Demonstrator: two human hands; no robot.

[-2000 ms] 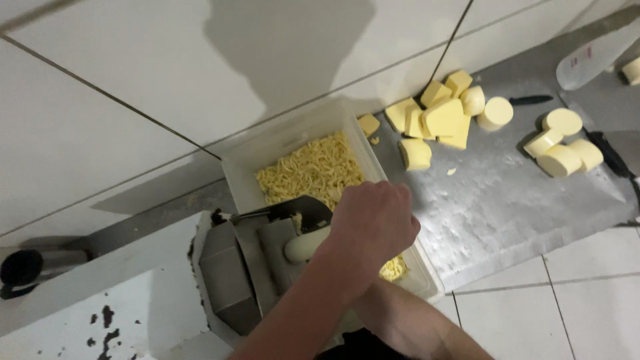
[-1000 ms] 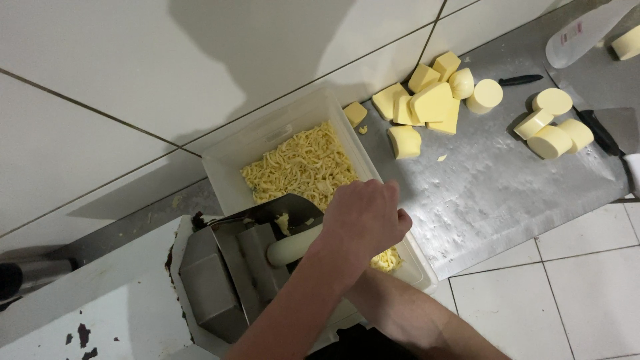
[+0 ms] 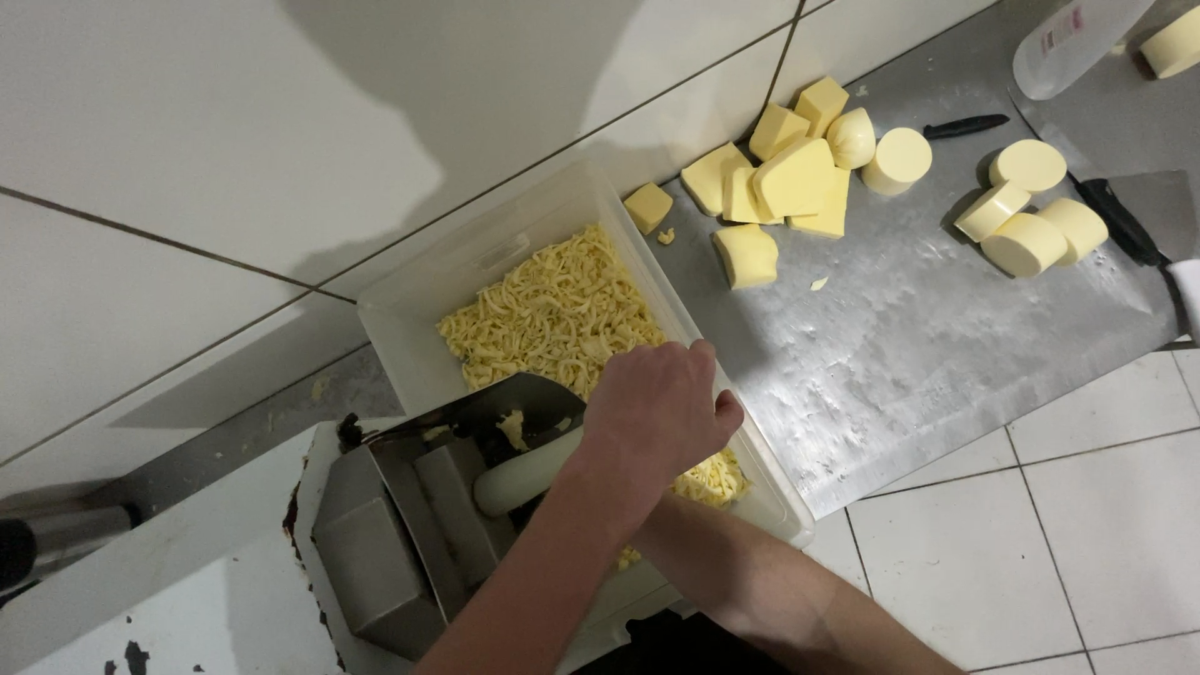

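Note:
My left hand (image 3: 656, 403) is closed at the end of a thick white rod (image 3: 520, 478), which enters the metal feed opening of a shredding machine (image 3: 370, 553). The grip itself is mostly hidden behind the back of the hand. My right forearm (image 3: 750, 572) passes beneath the left one, and its hand is hidden there. Around the machine's outlet sits a white plastic tub (image 3: 412, 352) holding shredded cheese (image 3: 562, 309), with more shreds (image 3: 712, 478) right of my left wrist. Bits of cheese cling inside the metal guard (image 3: 525, 389).
Cut cheese blocks (image 3: 797, 178) lie on the metal worktop (image 3: 862, 347) beside the tub. Farther right are cheese rounds (image 3: 1027, 244), a small black-handled knife (image 3: 966, 126), a black-handled wide blade (image 3: 1120, 220) and a translucent bottle (image 3: 1069, 47). A tiled wall (image 3: 234, 112) rises behind.

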